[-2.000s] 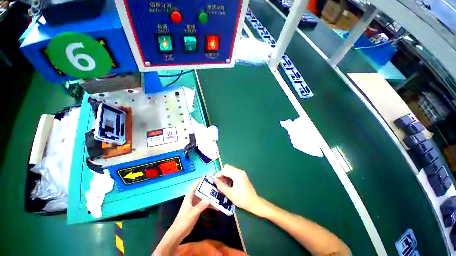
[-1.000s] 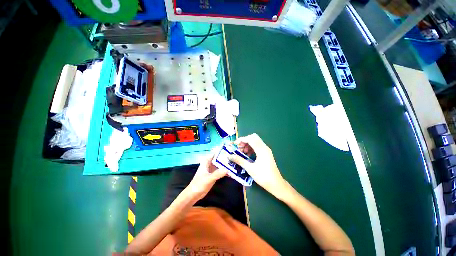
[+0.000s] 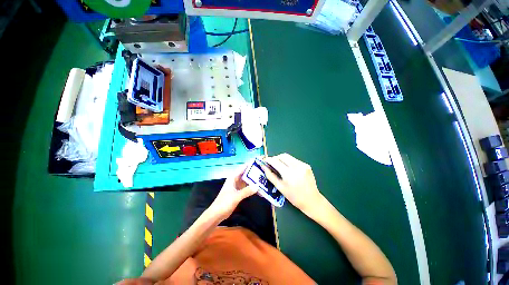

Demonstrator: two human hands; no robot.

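Note:
My left hand [image 3: 237,192] holds a small panel [image 3: 264,182] by its left end, low in front of me. The panel has a pale blue-white rim and dark markings. My right hand [image 3: 294,179] lies over the panel's upper right side, its fingertips bent down against the face; whether they pinch anything is hidden. A second panel [image 3: 147,84] stands tilted in the orange-brown press fixture [image 3: 162,116].
The silver base plate [image 3: 195,78] and red start controls [image 3: 198,147] are at left. White crumpled cloths [image 3: 130,161] lie on the turquoise bench; another [image 3: 371,138] lies on the green worktop. Panels [image 3: 385,69] line the belt. A film-filled bin [image 3: 83,131] is far left.
The view has shifted, so the control box is now mostly cut off above. Since one second ago my right fingers have shifted slightly on the panel. The tilted panel stays in the fixture.

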